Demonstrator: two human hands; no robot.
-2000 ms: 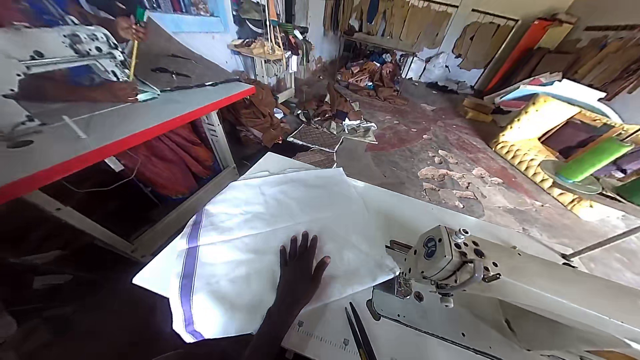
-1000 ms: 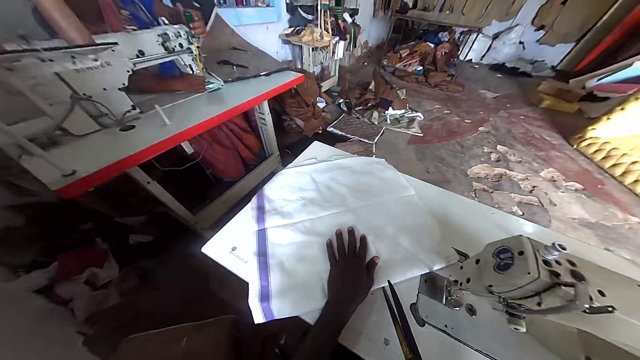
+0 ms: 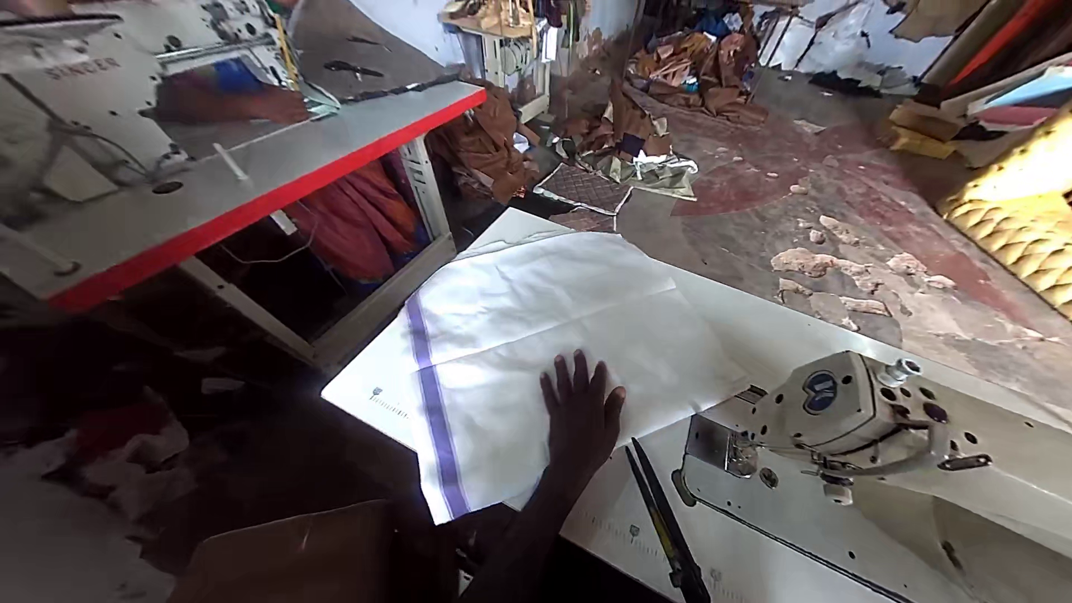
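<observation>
My left hand (image 3: 579, 410) lies palm down on a white cloth (image 3: 519, 335), its fingers a little apart and holding nothing. The cloth has a purple stripe (image 3: 435, 410) along its left side and hangs over the near edge of the white sewing table (image 3: 712, 318). The right corner of the cloth reaches close to the needle and presser-foot area of an industrial sewing machine (image 3: 829, 410). Black-handled scissors (image 3: 666, 519) lie on the table between my hand and the machine, with their blades pointing away from me. My right hand is out of view.
At the upper left, a second sewing machine (image 3: 84, 92) stands on a red-edged table (image 3: 335, 172), with a co-worker's arm (image 3: 234, 105) behind it. Brown fabric (image 3: 486, 142) is heaped on the floor beyond. Broken patches (image 3: 825, 264) mark the floor, and yellow quilted material (image 3: 1022, 201) stands at the right.
The view has swung to the left, bringing more of the second machine into sight. My left hand remains flat on the cloth.
</observation>
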